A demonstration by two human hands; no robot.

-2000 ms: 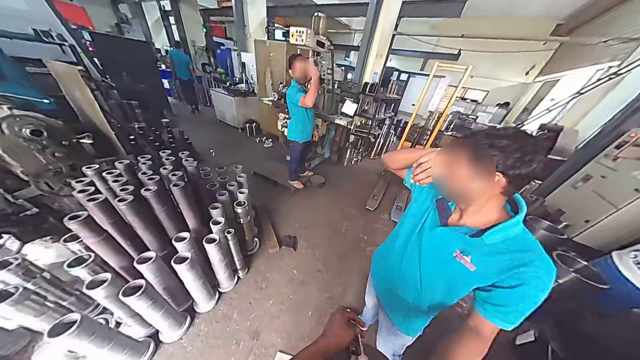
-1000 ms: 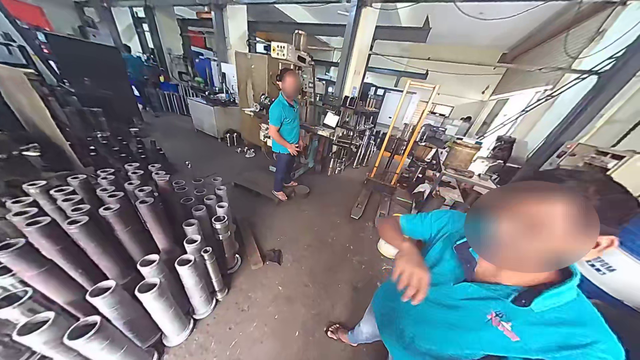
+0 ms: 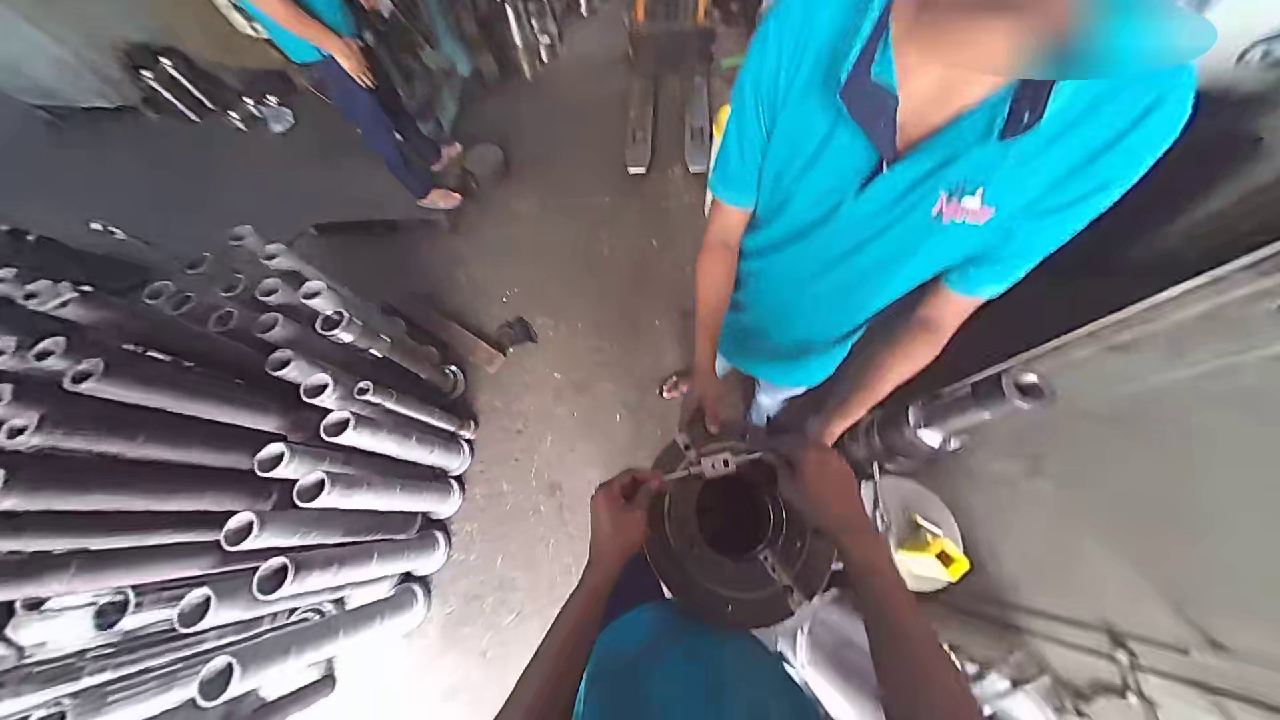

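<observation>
A round, dark metal part [image 3: 700, 582] with a large central hole lies in front of me, perhaps a lathe chuck or flange. Across its far side runs a thin metal bar with a small block [image 3: 718, 464] in its middle, like a tap wrench. My left hand [image 3: 622, 505] grips the left end of this bar. At the right end is my right hand [image 3: 828, 485], over the part's far right side; its fingers are blurred and partly hidden, so its hold is unclear. A co-worker's hands [image 3: 712, 405] are at the far edge of the part.
A co-worker in a turquoise shirt [image 3: 850, 250] stands opposite, close to me. Many upright metal tubes [image 3: 390, 495] fill the left. On the right are a flanged metal cylinder [image 3: 960, 405] and a pale container [image 3: 885, 500] with a yellow object [image 3: 935, 562]. Another person [image 3: 360, 100] stands farther back.
The view has tilted sharply down. Both my hands and the round part are now in sight. The near co-worker's arm, bent up before, is now lowered toward the part.
</observation>
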